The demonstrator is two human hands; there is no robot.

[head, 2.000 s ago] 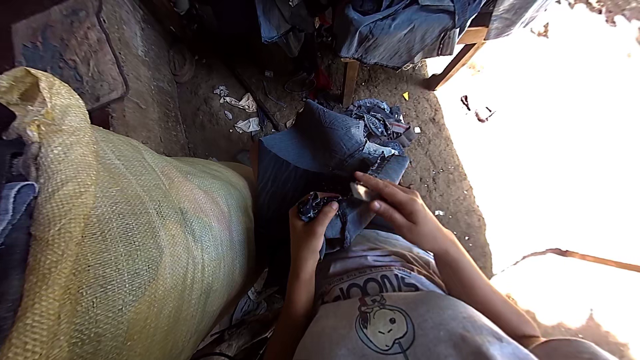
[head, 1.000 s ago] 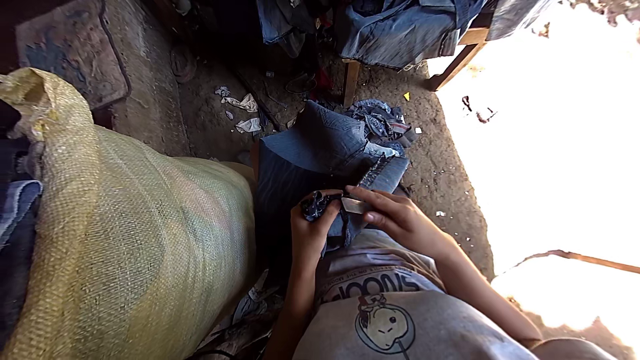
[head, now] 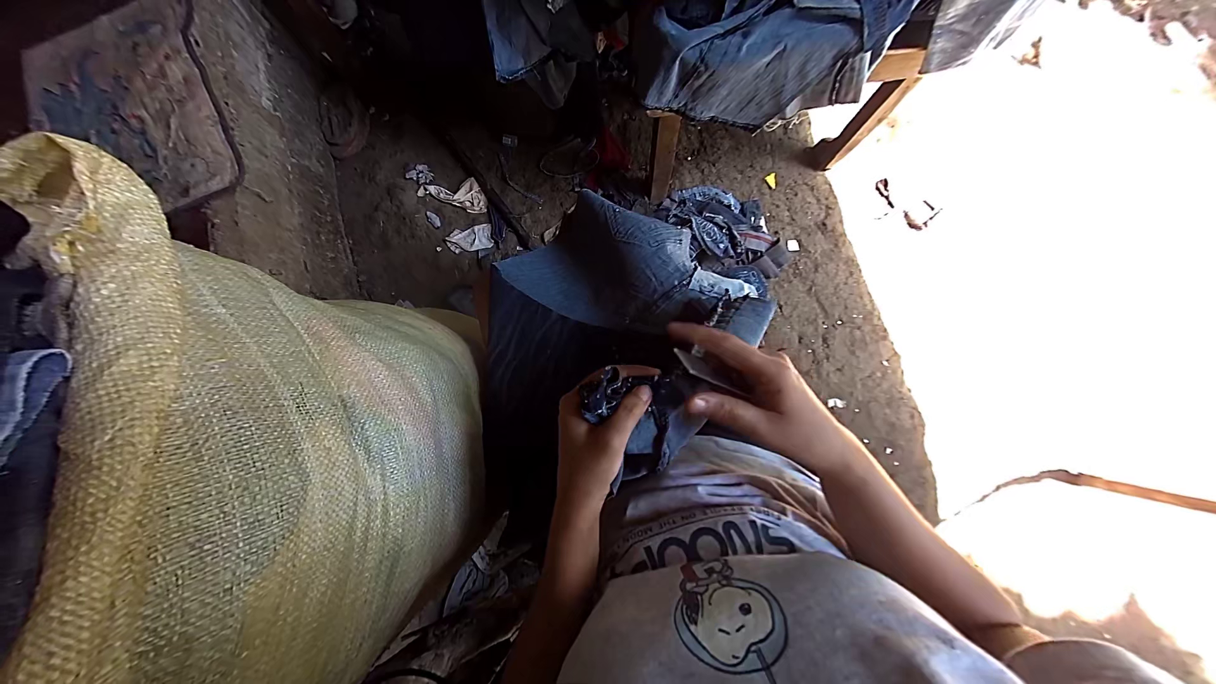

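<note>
My left hand (head: 608, 427) is closed around a bunched end of dark blue denim (head: 665, 418) in front of my shirt. My right hand (head: 760, 389) is just to its right, holding a small flat metal blade (head: 708, 369) between thumb and fingers, close to the denim. Whether the blade touches the cloth cannot be told. Larger denim pieces (head: 608, 271) lie spread beyond my hands, with a frayed pale edge at their right side. What supports them is mostly hidden.
A large woven yellow sack (head: 323, 437) stands close on my left, with denim at its mouth. Ahead, a wooden-legged table (head: 665, 157) bears draped denim (head: 760, 62). Fabric scraps (head: 717, 223) and pale litter (head: 465, 195) lie on the dirt floor. Bright sunlit ground is at right.
My right hand, with the blade, has moved a little to the right, away from my left hand, since one second ago. My left hand keeps its hold on the denim.
</note>
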